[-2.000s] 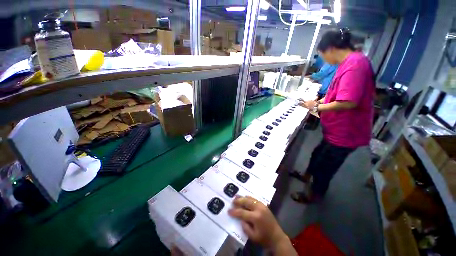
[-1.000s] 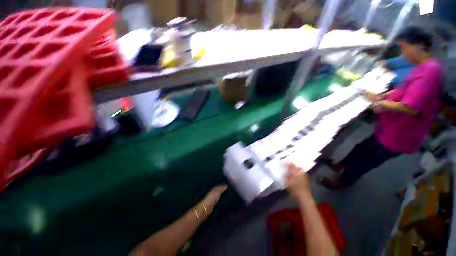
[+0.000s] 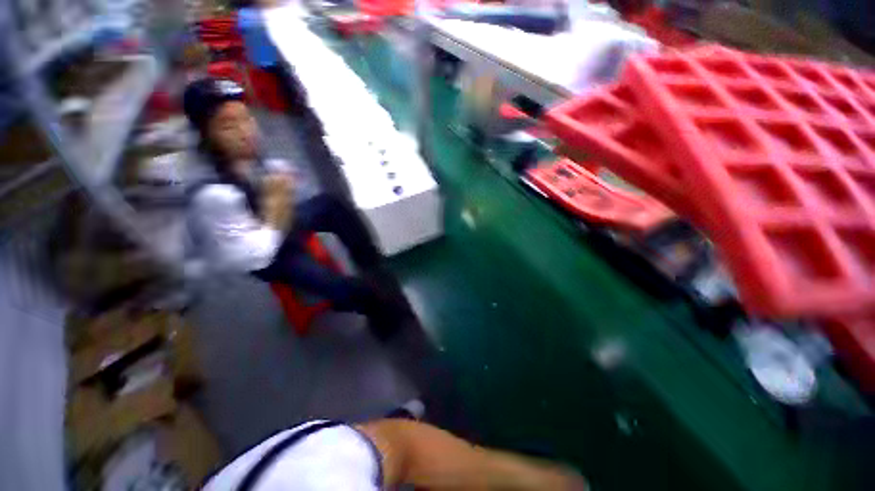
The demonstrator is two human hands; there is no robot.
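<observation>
The picture is blurred. A long row of white boxes (image 3: 413, 222) stands on the green-topped bench (image 3: 508, 336), running away towards the top left. Small dark squares show on the tops at its near end. A bare forearm from a white sleeve with a dark stripe reaches right along the bottom edge, and it looks like my left arm. Its hand is cut off or hidden at the bottom edge. My right hand is out of the picture. No held thing is visible.
Red celled trays (image 3: 768, 173) stick out at upper right by a white shelf (image 3: 508, 59). A red part (image 3: 595, 197) lies beneath. A seated person (image 3: 235, 206) on a red stool (image 3: 305, 302) is left of the bench. Brown cartons (image 3: 125, 369) stand at lower left.
The view has swung left to another stretch of bench. Both hands and the nearer box row have left the picture. A seated person and another white box row have come in.
</observation>
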